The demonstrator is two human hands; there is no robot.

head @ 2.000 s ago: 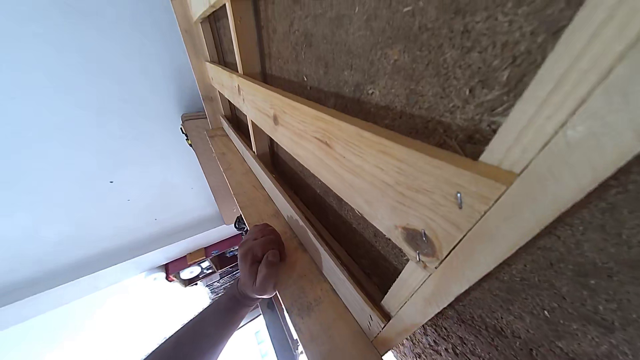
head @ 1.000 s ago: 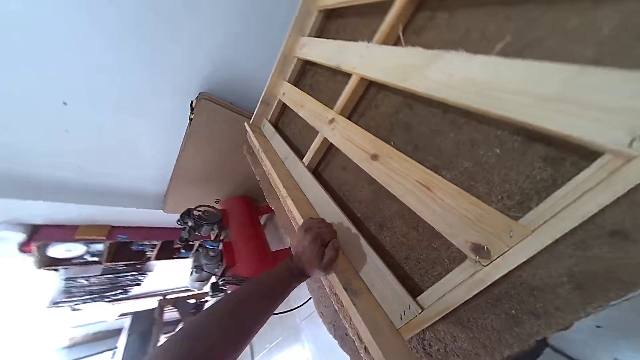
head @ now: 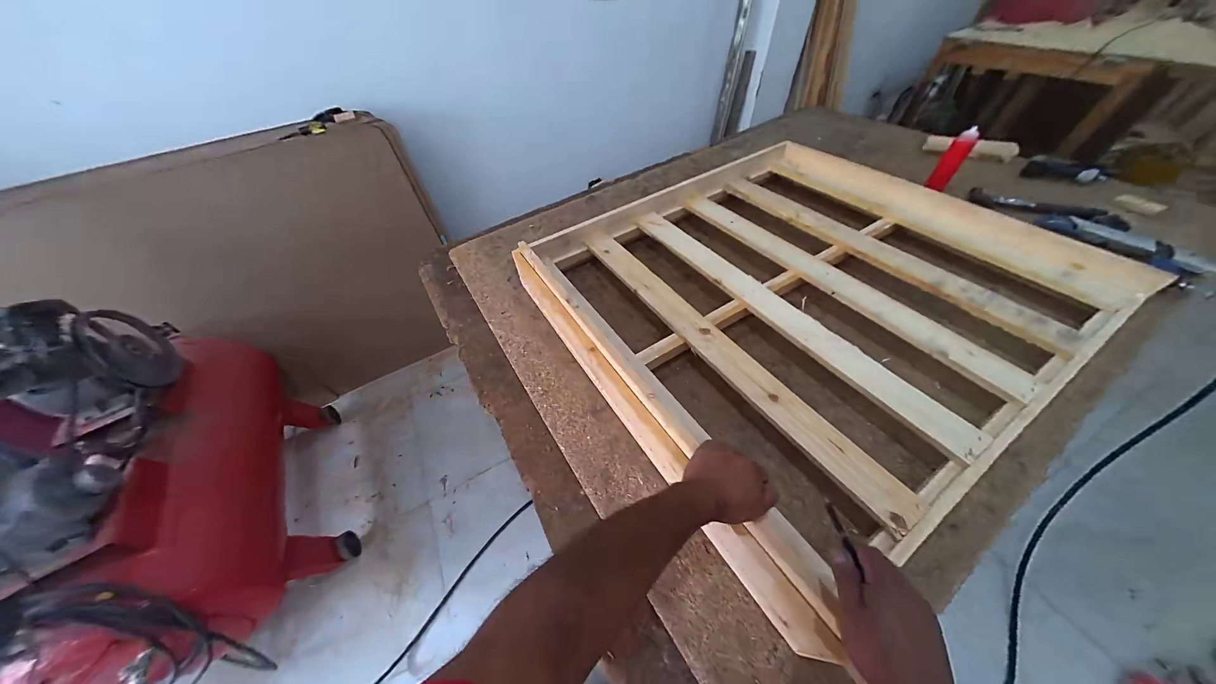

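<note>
A slatted pine frame (head: pixel 779 385) lies on a chipboard-topped table (head: pixel 560 418). Along its left side runs a long pine board (head: pixel 570 323), set against the frame's edge. My left hand (head: pixel 730 482) is closed over the upper edge of the wood at that side, a little below its middle. At the near corner my right hand (head: pixel 888 608) is at the end of the board, with a thin dark object (head: pixel 848 546) at its fingers; what it is cannot be told. The right hand's grip is partly hidden by the hand itself.
A red air compressor (head: pixel 209 465) stands on the floor at left, before a large brown panel (head: pixel 237 247) leaning on the wall. A red bottle (head: pixel 953 160) and several tools (head: pixel 1054 209) lie at the table's far right. A black hose (head: pixel 1045 522) crosses the floor at right.
The view has swung and widened greatly to show the whole frame. My right hand has come into view at the near corner. My left hand still rests on the long side board.
</note>
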